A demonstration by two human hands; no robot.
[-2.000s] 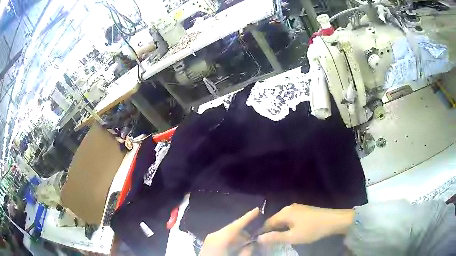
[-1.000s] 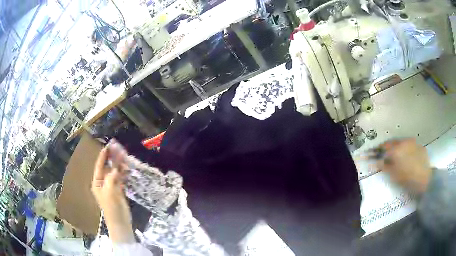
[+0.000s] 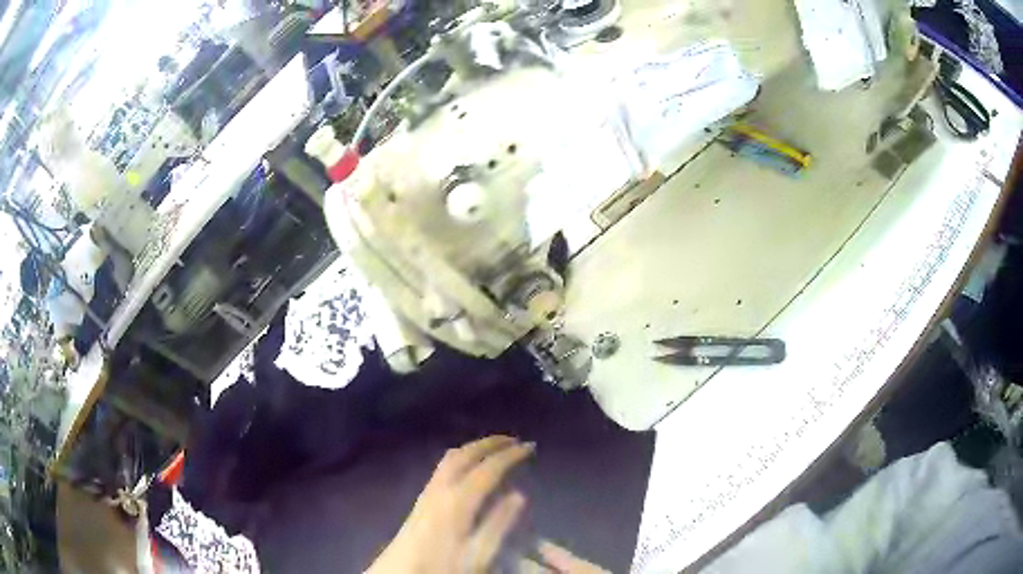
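Observation:
Dark cloth (image 3: 325, 448) lies in front of the sewing machine head (image 3: 449, 202), up to the needle area. A white piece with dark print (image 3: 325, 336) shows at its far edge. My left hand (image 3: 471, 505) is over the dark cloth at the bottom centre, blurred; whether it pinches the cloth is unclear. My right hand (image 3: 567, 558) shows only as fingers at the bottom edge, close to my left hand; the rest is cut off. Dark thread snips (image 3: 718, 351) lie on the machine bed, apart from both hands.
A yellow and blue tool (image 3: 768, 148) lies by white papers (image 3: 684, 95) behind the machine bed (image 3: 696, 258). Black-handled scissors (image 3: 962, 107) are at the far right. Printed cloth (image 3: 208, 538) and an orange-red edge (image 3: 172, 469) show at lower left.
The view has swung right. The snips, blurred in my right hand before, now lie on the bed. My left hand has left the printed piece and come over the dark cloth beside my right hand.

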